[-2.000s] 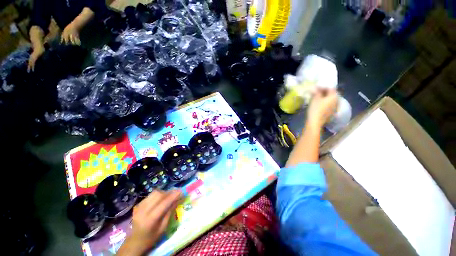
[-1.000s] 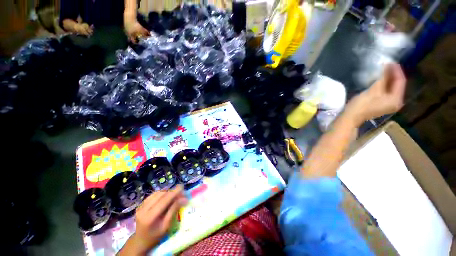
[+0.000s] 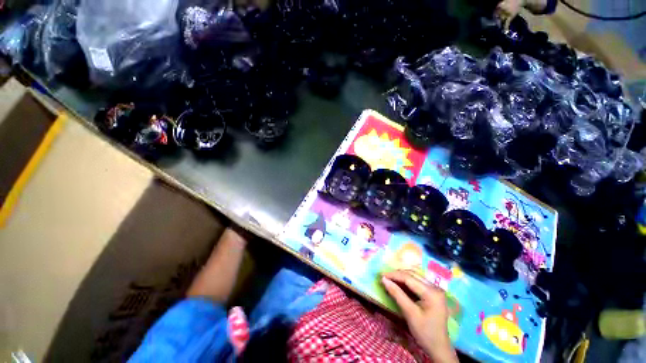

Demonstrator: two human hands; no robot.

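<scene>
Several glossy black housing shells [image 3: 425, 209] stand in a slanting row on the cartoon-printed mat [image 3: 347, 244], with small coloured dots inside them. My right hand [image 3: 418, 305] is over the mat's near edge, below the row and apart from the shells. Its thumb and fingertips are close together; whether something tiny is between them cannot be told. My left forearm reaches up to the table edge beside the open carton, and the hand itself is hidden there.
An open brown carton [image 3: 92, 177] fills the left. Bagged housings [image 3: 489, 92] are heaped behind the mat. Loose housings [image 3: 202, 131], some with wires, lie at the left table edge. A large poly bag [image 3: 127, 35] is far left. A pale yellow bottle [image 3: 622, 324] is at right. Another person's hand [image 3: 508, 10] shows at top.
The view has swung left, bringing in the carton and loose housings. My right hand has come back from the far right to the mat. My left hand has left the mat for the table edge.
</scene>
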